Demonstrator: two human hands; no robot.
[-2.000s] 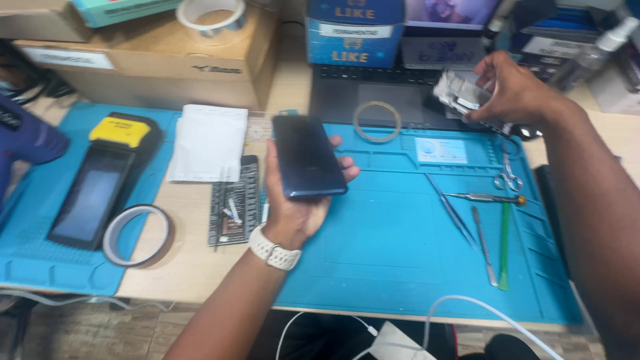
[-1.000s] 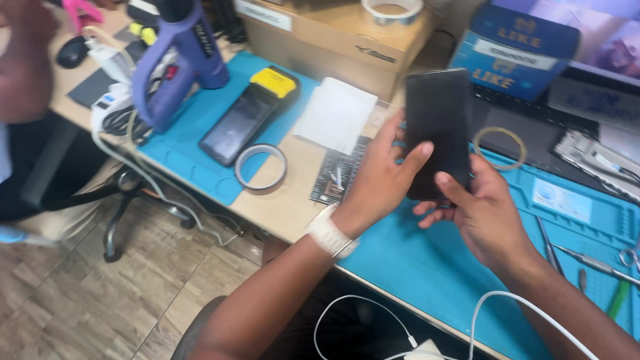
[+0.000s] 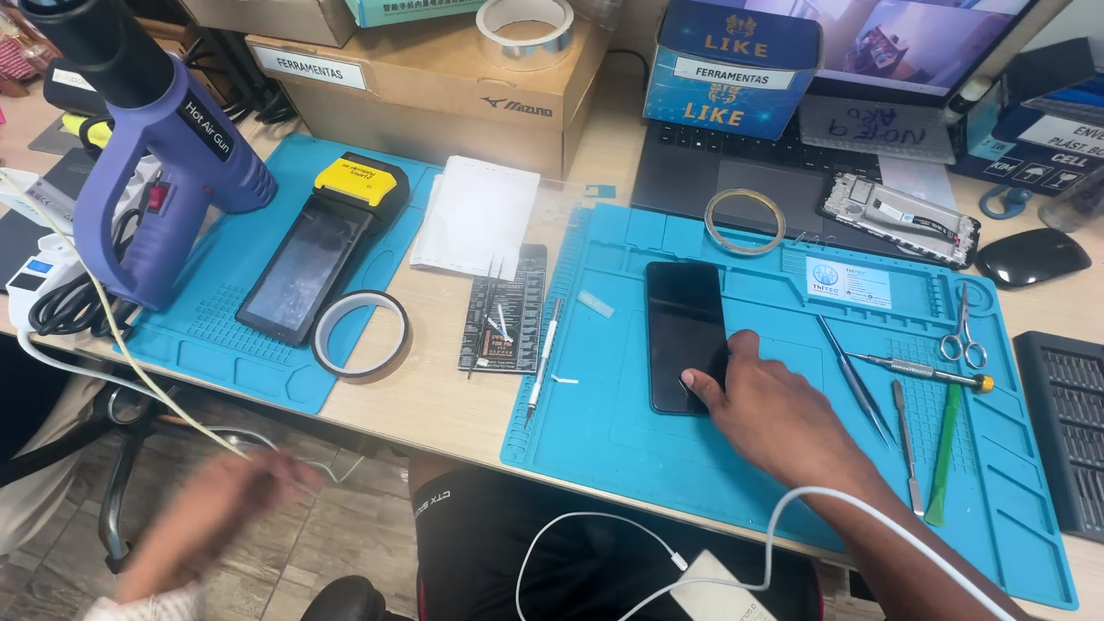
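Note:
With my right hand (image 3: 768, 405) I grip the lower right edge of a dark smartphone (image 3: 687, 336) lying on the blue silicone repair mat (image 3: 586, 440). A blurred hand at the lower left, with something white at its wrist, is beside a pale yellow cable (image 3: 112, 293); I cannot tell whether it is my left hand or another person's, nor what its fingers hold. Right of the phone lie tweezers (image 3: 856, 384), a screwdriver (image 3: 923, 371), a metal spudger (image 3: 907, 448), a green plastic pry tool (image 3: 944, 457) and scissors (image 3: 962, 332).
A purple heat gun (image 3: 172, 164), a payment terminal (image 3: 306, 259) and a tape roll (image 3: 362, 335) stand or lie left. Behind the phone are another tape ring (image 3: 745, 222), an opened phone frame (image 3: 901, 220) and a laptop (image 3: 707, 172). A white cable (image 3: 802, 493) arches over the mat's front edge.
The phone, held up in both hands one second ago, now rests on the mat with only my right hand on it. My left hand has come off it. The view has swung back right.

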